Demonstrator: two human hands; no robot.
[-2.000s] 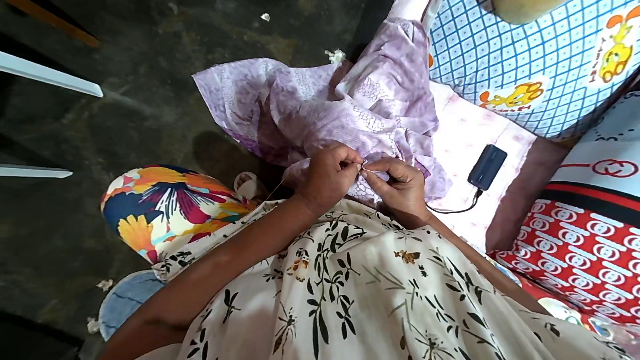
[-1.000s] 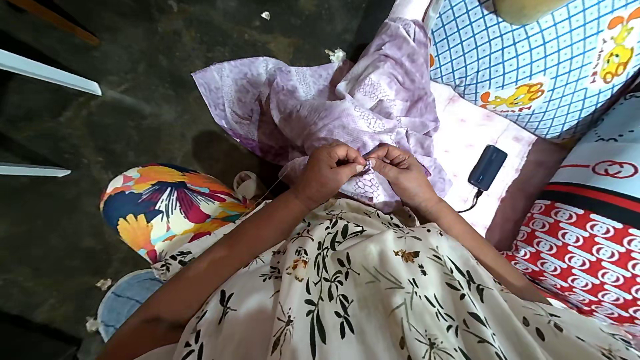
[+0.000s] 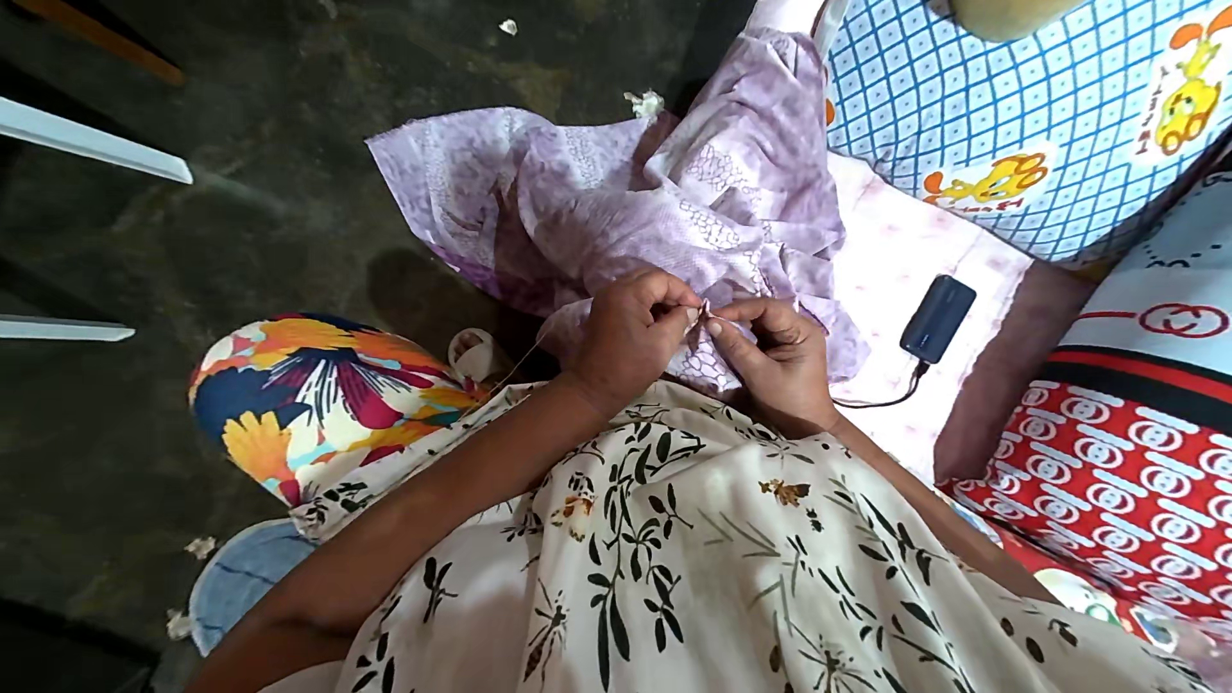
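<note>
My left hand (image 3: 635, 332) pinches a small raised bit of the lilac patterned cloth between thumb and fingertips. Close beside it, my right hand (image 3: 784, 356) pinches the same bit from the other side. The fingertips nearly meet. The lilac cloth (image 3: 616, 212) lies bunched beyond and below the hands, its darker purple edge hanging over the floor at the left. A thin thread (image 3: 525, 361) slants down and left from near my left hand towards my lap. Whether a needle is between the fingers cannot be told.
A dark power bank (image 3: 938, 320) with a black cable lies on pale pink cloth at the right. Beyond are a blue checked cloth (image 3: 924, 106) and red-and-white patterned fabric (image 3: 1116, 472). White bars (image 3: 91, 140) stand out at the left above the dark floor (image 3: 279, 173).
Both hands stay close together while their fingers have shifted a little. A patterned fold of the lilac cloth now shows below them, where less of it showed two seconds ago.
</note>
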